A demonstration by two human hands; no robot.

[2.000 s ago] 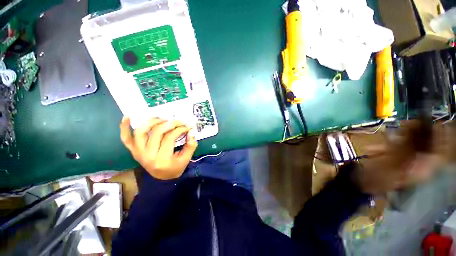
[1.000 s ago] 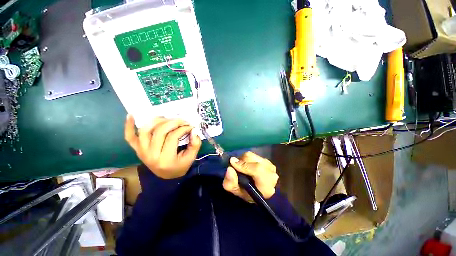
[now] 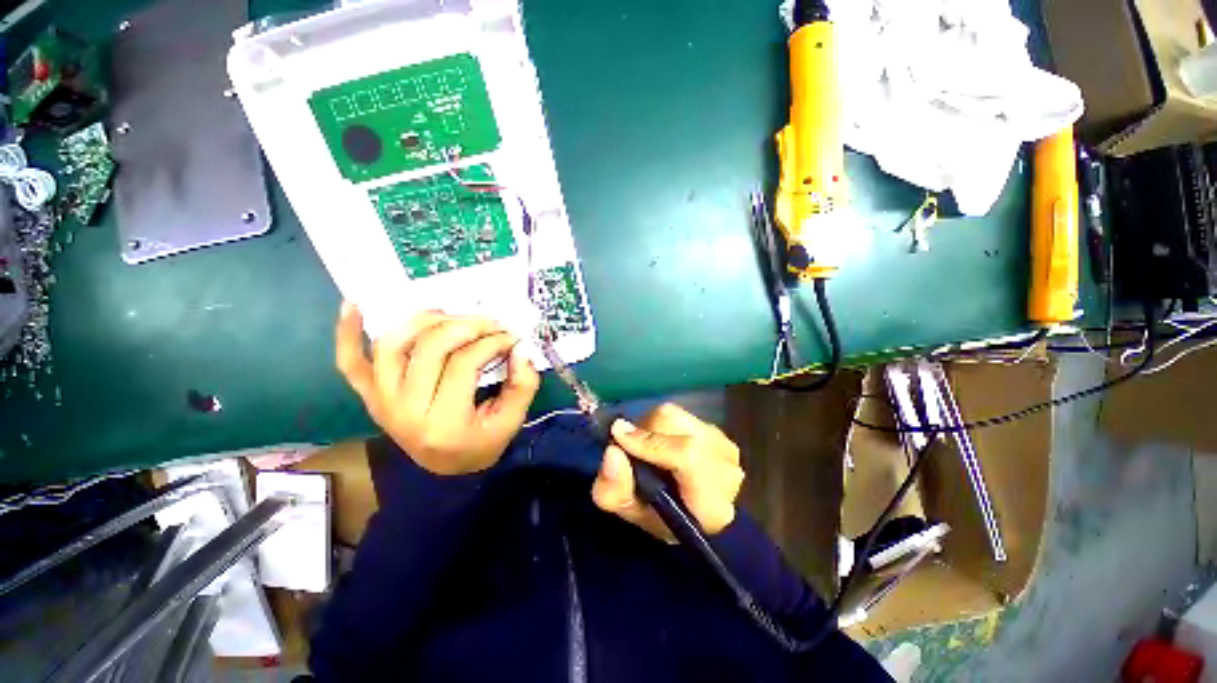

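Observation:
The white housing (image 3: 314, 200) lies open side up on the bench, holding two larger green circuit boards (image 3: 417, 118) and a small PCB (image 3: 561, 299) at its lower right corner. Thin wires run from the boards toward that corner. My left hand (image 3: 441, 390) is at the housing's lower edge, thumb and fingertips pinched near the corner; what they pinch is too small to tell, perhaps a wire. My right hand (image 3: 671, 470) grips the soldering iron (image 3: 617, 430) by its black handle. Its metal tip reaches the lower edge of the small PCB; exact contact cannot be told.
Two yellow electric screwdrivers (image 3: 812, 147) flank a crumpled white bag (image 3: 934, 100). Narrow dark pliers or cutters (image 3: 774, 274) lie beside one. A grey mounting plate (image 3: 187, 147) and loose screws (image 3: 34, 294) are at left. Cartons with metal bars (image 3: 964, 454) stand below the bench edge.
My right hand, blurred far to the right two seconds ago, has come to the housing with the soldering iron. Over the last second both hands have barely moved.

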